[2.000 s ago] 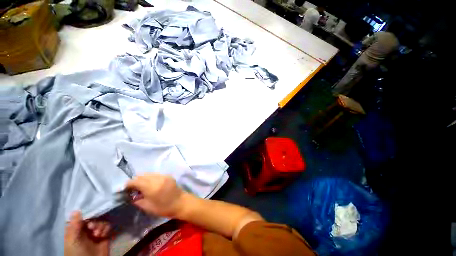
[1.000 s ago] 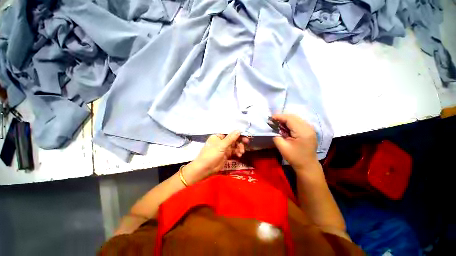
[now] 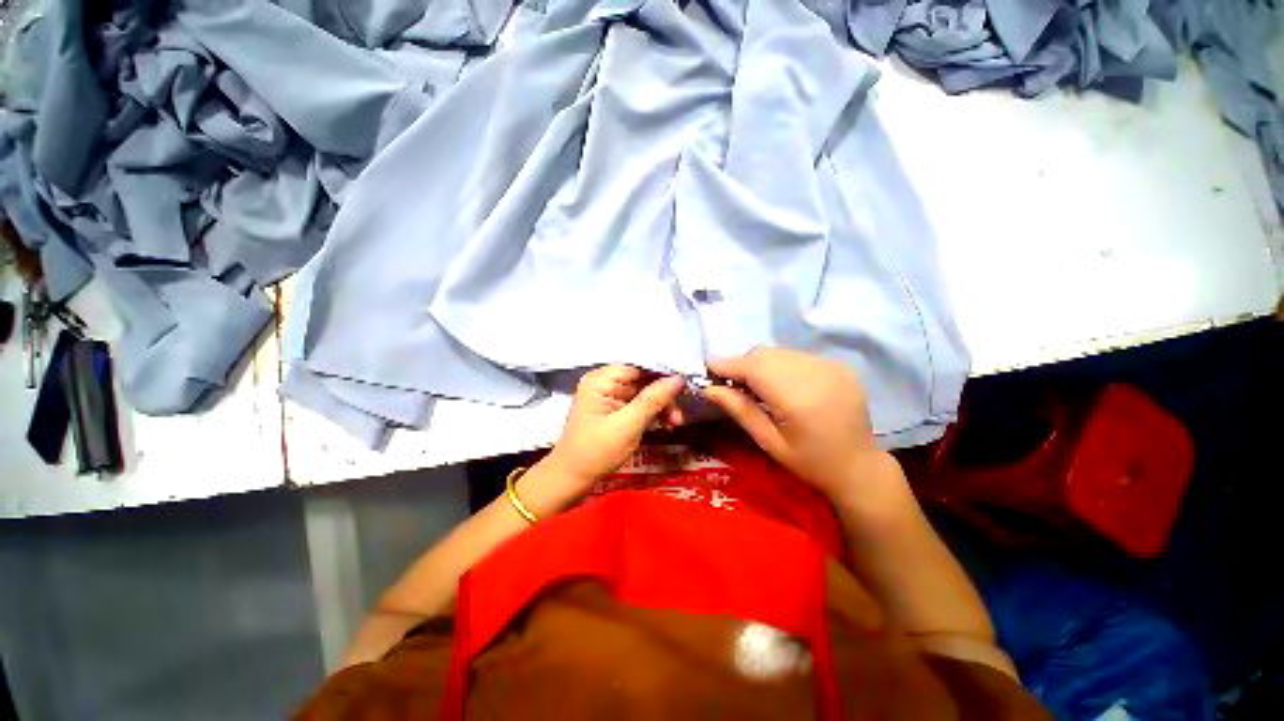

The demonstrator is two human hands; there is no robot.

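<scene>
A light grey-blue garment lies spread on the white table, its lower edge at the table's front edge. My left hand pinches that edge between thumb and fingers. My right hand pinches the same edge just to the right, its fingertips almost touching the left ones. A small dark mark or opening shows on the cloth just above the fingertips. No tool can be made out in my right hand; its palm side is hidden.
Crumpled cloth of the same colour lies left, and another heap back right. Black items and keys lie on the white table at left. A red stool and blue bag stand below right.
The view has swung from the right to face the garment. Since one second ago, my right hand has moved left and closed beside my left; the dark tool at its fingertips no longer shows.
</scene>
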